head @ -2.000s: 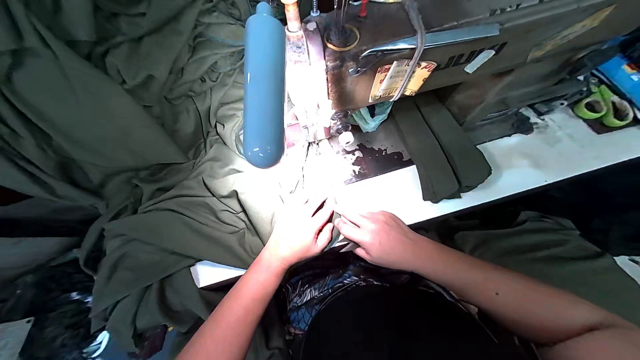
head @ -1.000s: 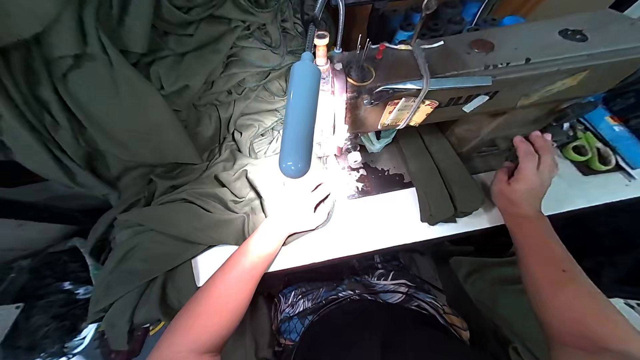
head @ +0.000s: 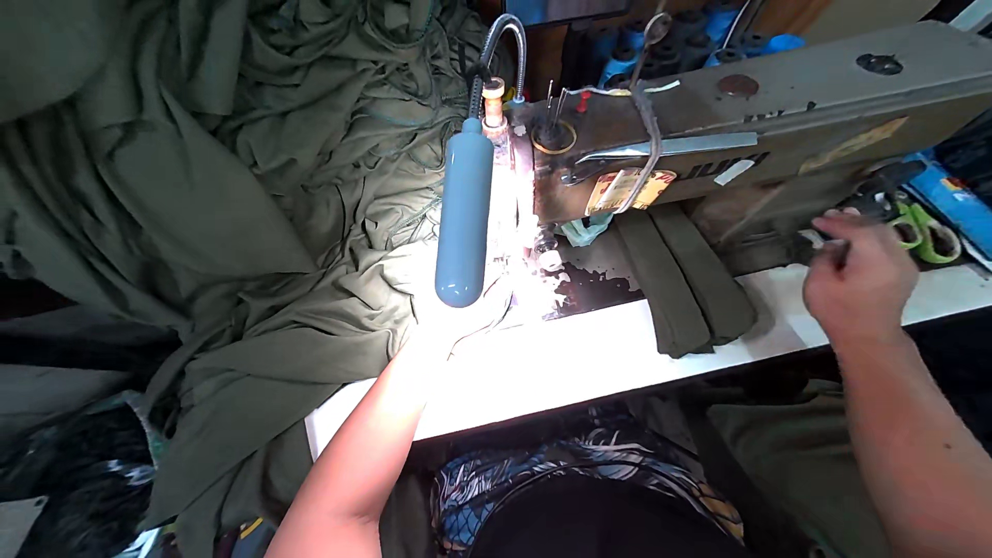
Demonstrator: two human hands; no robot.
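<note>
My left hand (head: pixel 449 310) lies on the olive-green fabric (head: pixel 341 302) beside the needle area of a Juki sewing machine (head: pixel 721 147); glare and the blue-grey lamp (head: pixel 463 221) hide its fingers, so its grip cannot be told. My right hand (head: pixel 860 271) is over the right part of the white table, fingers curled around a small dark item with a metallic tip that looks like thread snips (head: pixel 814 239). Green-handled scissors (head: pixel 934 236) lie just right of that hand. Folded olive fabric strips (head: pixel 686 287) rest between the machine and the table's front edge.
Bunched olive fabric covers the left side and hangs over the edge of the white table (head: pixel 558 372). Blue and dark thread spools (head: pixel 620 66) stand behind the machine. Tweezers (head: pixel 674 146) lie against the machine head. A blue packet (head: pixel 949 194) is at the far right.
My right hand has left the fabric beside my left hand and moved right, toward the scissors. It was open one second ago and is now curled around a small item. My left hand stays near the needle.
</note>
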